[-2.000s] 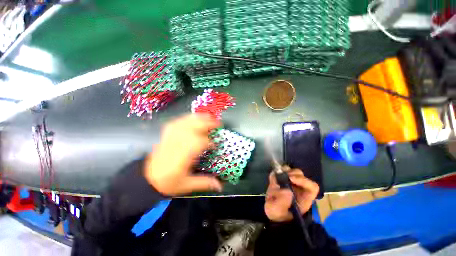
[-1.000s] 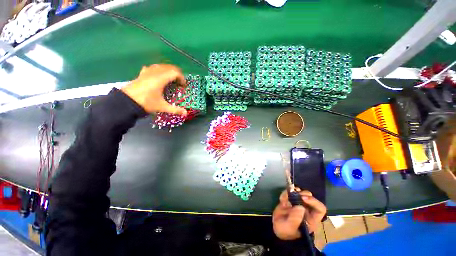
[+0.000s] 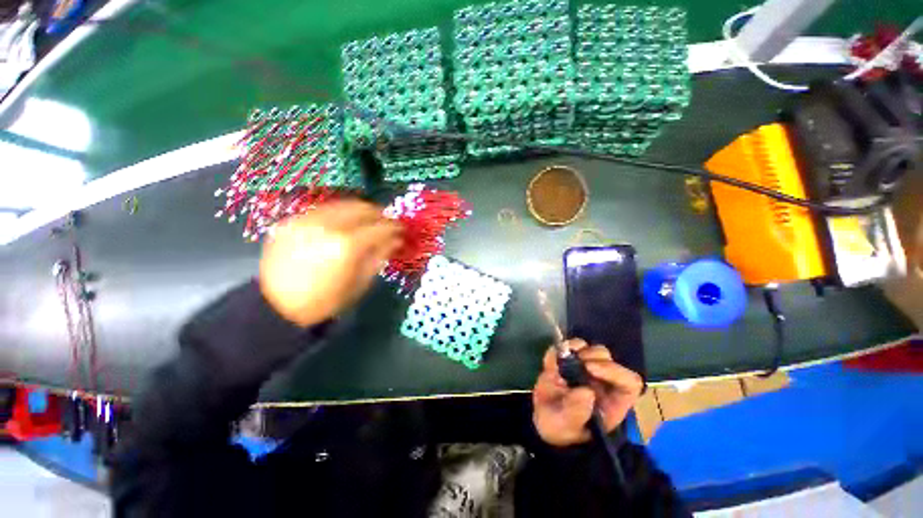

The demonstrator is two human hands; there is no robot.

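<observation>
My right hand (image 3: 585, 397) holds the soldering iron (image 3: 560, 344) near the bench's front edge, its tip pointing up and away. My left hand (image 3: 329, 258) is blurred, just left of the heap of red lead wires (image 3: 427, 228); whether its fingers hold a wire cannot be made out. A bare PCB panel (image 3: 457, 311), whitish in glare with a green edge, lies between my hands. Wired PCB panels (image 3: 294, 152) with red wires lie beyond my left hand, partly hidden by it.
Stacked bare PCB panels (image 3: 511, 76) stand at the back, with the iron cable (image 3: 648, 165) crossing in front. A round brown tin (image 3: 557, 196), mobile phone (image 3: 604, 304), blue solder reel (image 3: 708, 293), orange station (image 3: 769, 207) and black holder (image 3: 850, 137) are to the right. Thin cables (image 3: 76, 314) lie far left.
My left hand has moved from the wired panels back toward the wire heap. The bare panel lies uncovered, without the red wires seen on it at first. My right hand still holds the iron.
</observation>
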